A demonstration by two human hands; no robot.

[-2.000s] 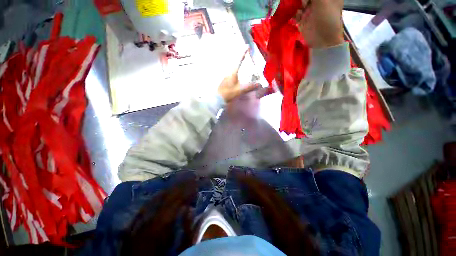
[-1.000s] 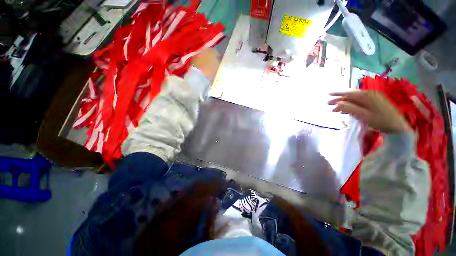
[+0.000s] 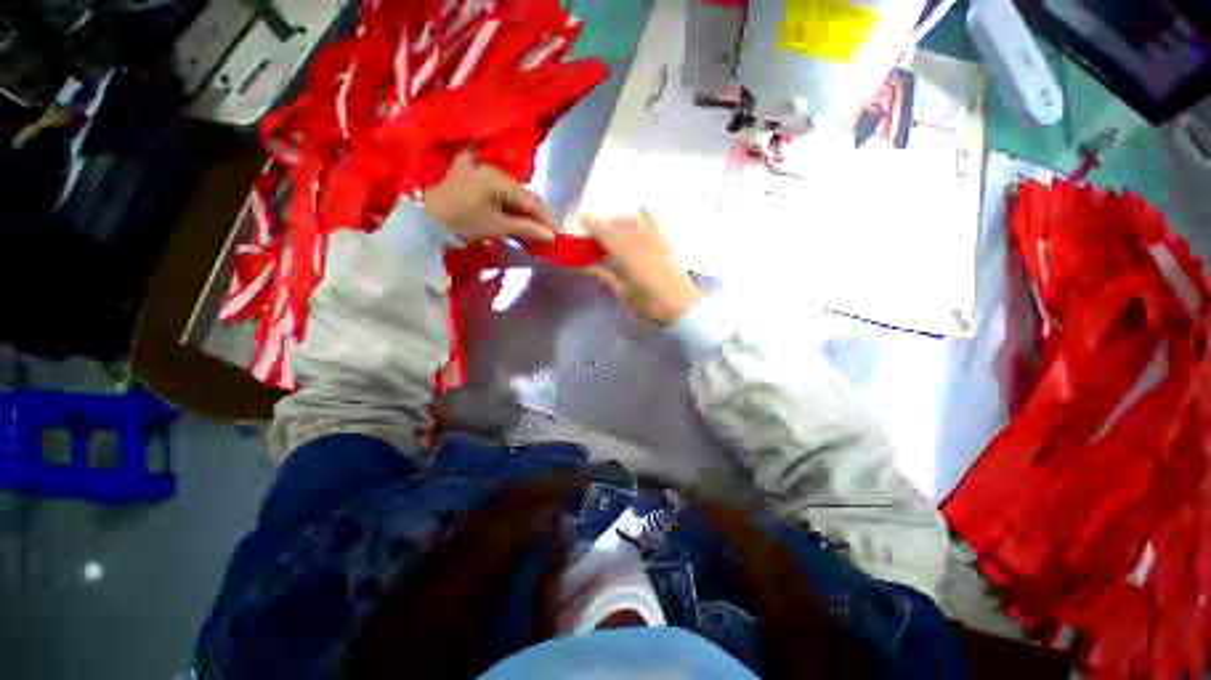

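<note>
A red strap is stretched between my two hands, above the shiny metal table plate. My left hand grips its left part, at the near edge of the left pile of straps. My right hand pinches its right end, near the lower left corner of the white sewing plate. The lower part of the strap hangs below my left hand. My fingers partly hide the strap.
The sewing machine head stands over the white plate at top centre. A right pile of straps lies at the right. A white lamp-like piece and a dark screen are at top right. A blue stool stands at lower left.
My right hand has moved left from beside the right pile and now holds a red strap together with my left hand. My left hand has come off the left pile towards the plate.
</note>
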